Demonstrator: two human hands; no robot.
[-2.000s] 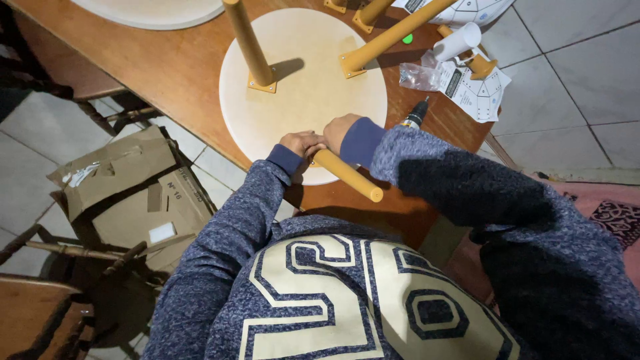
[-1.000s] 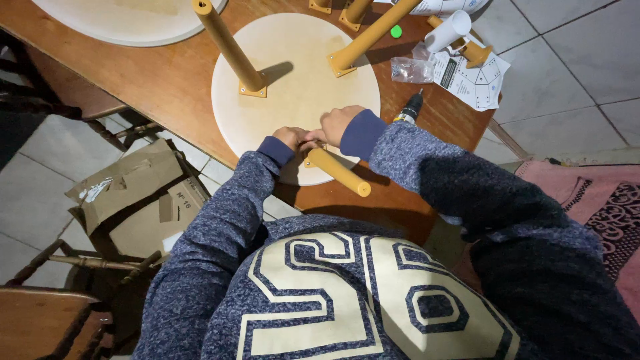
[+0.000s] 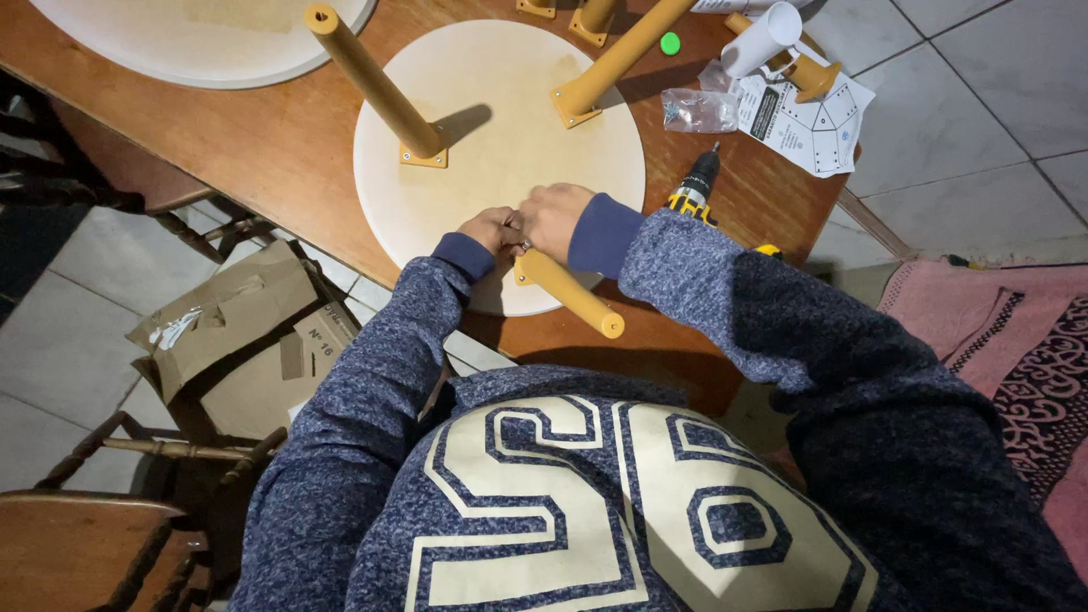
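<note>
My left hand [image 3: 495, 231] and my right hand [image 3: 554, 219] meet over a round pale board [image 3: 501, 93], at the base of a yellow-brown leg [image 3: 574, 296]. A tiny metallic thing shows between the fingertips, too small to name; the curled fingers hide which hand grips it. The leg tilts toward my body, with its square plate [image 3: 524, 274] on the board near the rim. A second leg [image 3: 374, 81] and a third leg [image 3: 625, 59] stand on the board, screws visible in their plates. A drill [image 3: 697, 183] lies right of the board, partly under my right sleeve.
The wooden table [image 3: 212, 127] also bears another round board [image 3: 204, 42], a green cap [image 3: 670, 43], a clear plastic bag [image 3: 701, 110], a white mug [image 3: 762, 41] and a printed sheet [image 3: 820, 127]. Left on the floor are a cardboard box [image 3: 246, 297] and a wooden chair [image 3: 85, 544].
My right hand has moved from beside the leg's base to just above it, meeting my left hand. The leg and the drill remain in place.
</note>
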